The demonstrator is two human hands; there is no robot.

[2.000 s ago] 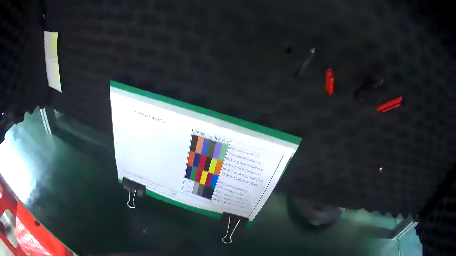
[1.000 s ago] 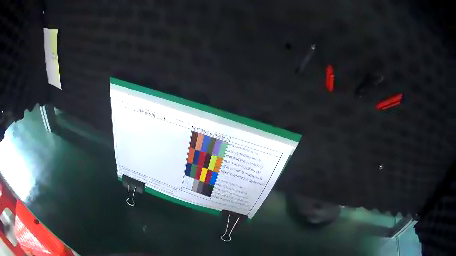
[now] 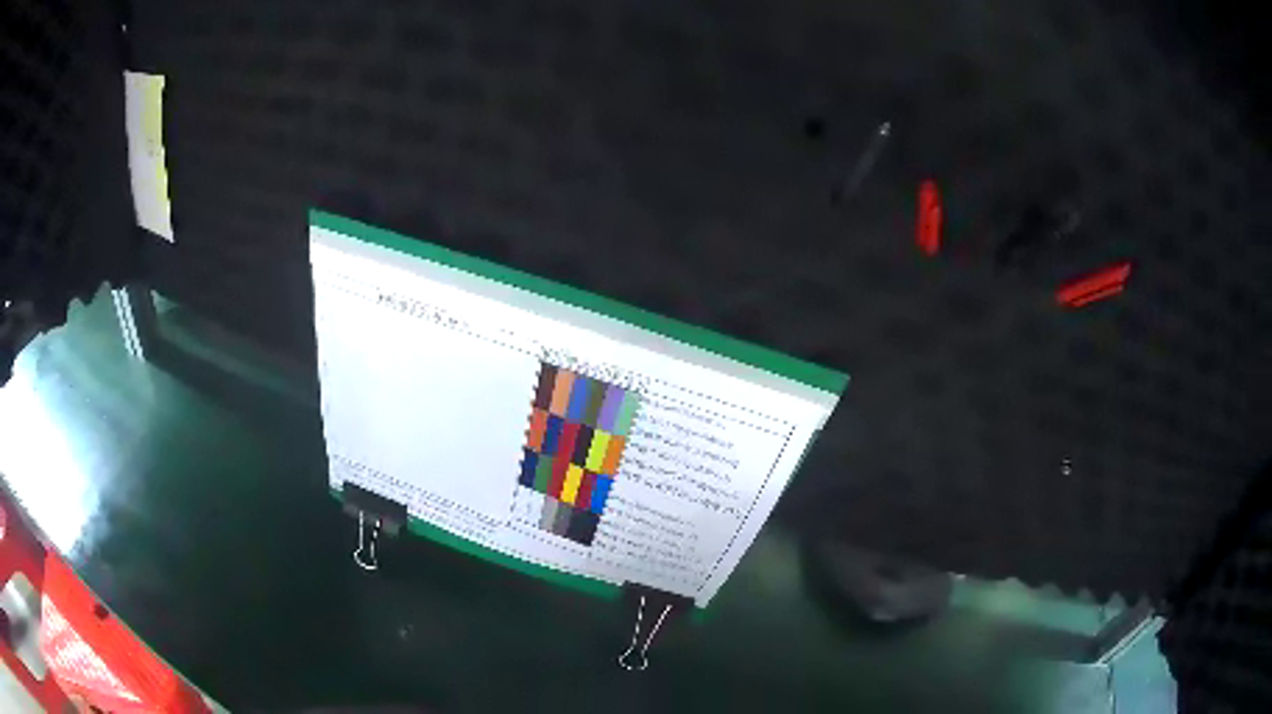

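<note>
A white printed camera test chart (image 3: 419, 405) stands tilted on the dark green table, with a green backing edge (image 3: 558, 290) along its top. A colour checker (image 3: 572, 449) of multicoloured squares with a grey row is printed near its middle, with text lines at right. Two black binder clips with wire handles, one at left (image 3: 374, 509) and one at right (image 3: 656, 600), grip its lower edge. No phone is in view. Neither my left hand nor my right hand is in view.
Black foam (image 3: 530, 126) walls the booth. Two red items (image 3: 929, 218) (image 3: 1095, 285) and a slim dark item (image 3: 868, 156) are on it. A pale paper strip (image 3: 148, 156) is at left. A round dark object (image 3: 886, 586) lies right of the chart. A red object (image 3: 105, 649) fills the lower left corner.
The whole view has shifted slightly; the chart and foam items appear a little higher in the picture. Nothing has visibly moved within the booth.
</note>
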